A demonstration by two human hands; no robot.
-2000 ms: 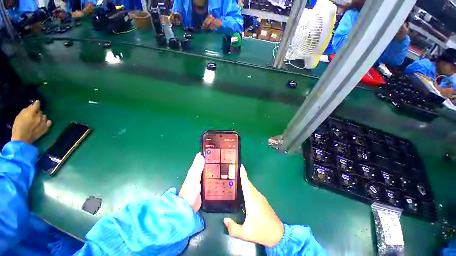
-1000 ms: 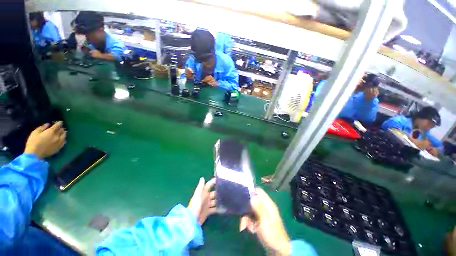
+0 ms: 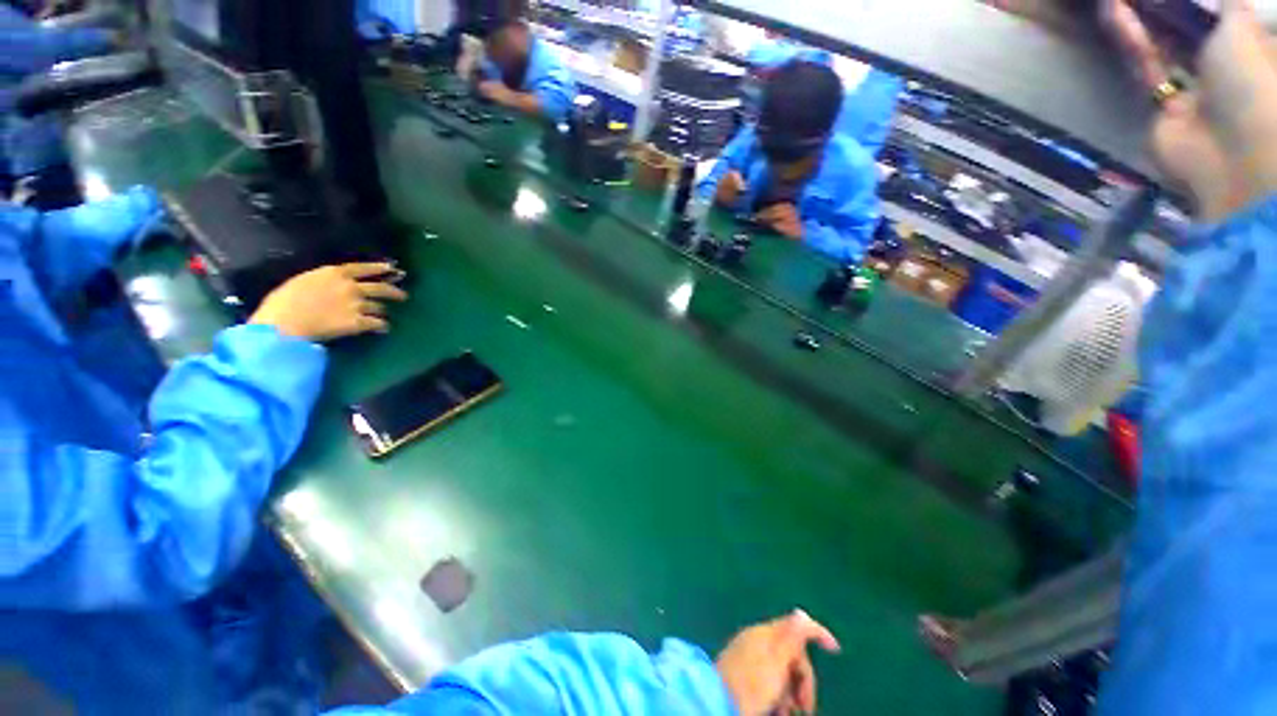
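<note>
My left hand [image 3: 773, 663] is low at the bottom centre, just over the green bench, with fingers partly apart and nothing seen in it. My right hand [image 3: 1216, 123] is raised at the top right corner, by the overhead shelf, and holds the dark phone [image 3: 1181, 20], which is mostly cut off by the picture's edge. My right sleeve covers the right side of the view. A second phone [image 3: 429, 402] with a dark screen and yellow edge lies flat on the bench at left.
A neighbour's hand [image 3: 332, 301] rests by a black fixture [image 3: 266, 231] at left. A dark patch [image 3: 448, 583] lies near the bench edge. A metal post [image 3: 1043, 616] stands at right, with part of the black tray [image 3: 1060, 683] below. A fan [image 3: 1090, 346] and seated people are beyond.
My right hand has lifted the phone from over the bench to the shelf at top right. My left hand has let go of the phone. The view has turned left.
</note>
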